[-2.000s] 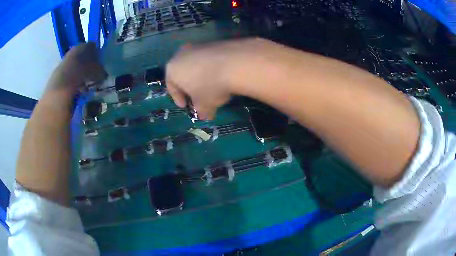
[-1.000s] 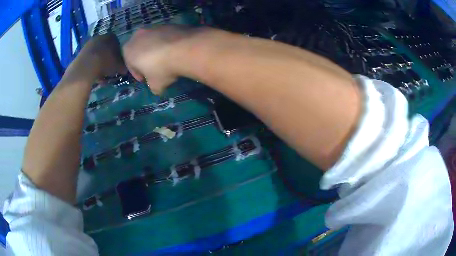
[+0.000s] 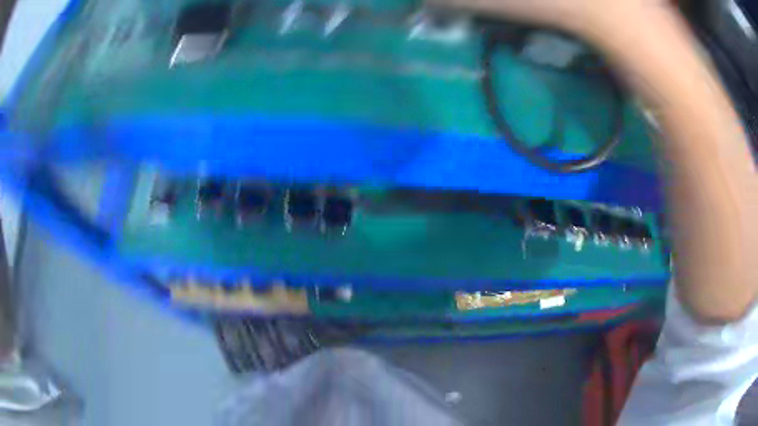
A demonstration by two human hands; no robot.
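Observation:
The view is blurred and tilted down. My right forearm reaches up the right side to the top edge, where my right hand is cut off. My left hand is out of the picture. A dark watch unit (image 3: 199,37) with a silvery edge lies on the green upper shelf (image 3: 332,87) at the top left. On the lower shelf (image 3: 415,245), several dark watch units (image 3: 301,205) stand in a row at left and another group of dark units (image 3: 590,223) sits at right.
The blue shelf edge (image 3: 316,150) crosses the view. A black cable loop (image 3: 496,100) hangs over it at right. Tan strips (image 3: 241,297) lie low down, one with a white label (image 3: 552,302). Orange-red trays (image 3: 611,366) are at lower right. Grey floor (image 3: 125,349) shows at lower left.
The view has swung down to the shelf edge and lower shelf. My left arm and both hands have left the picture; my right forearm now shows at the far right.

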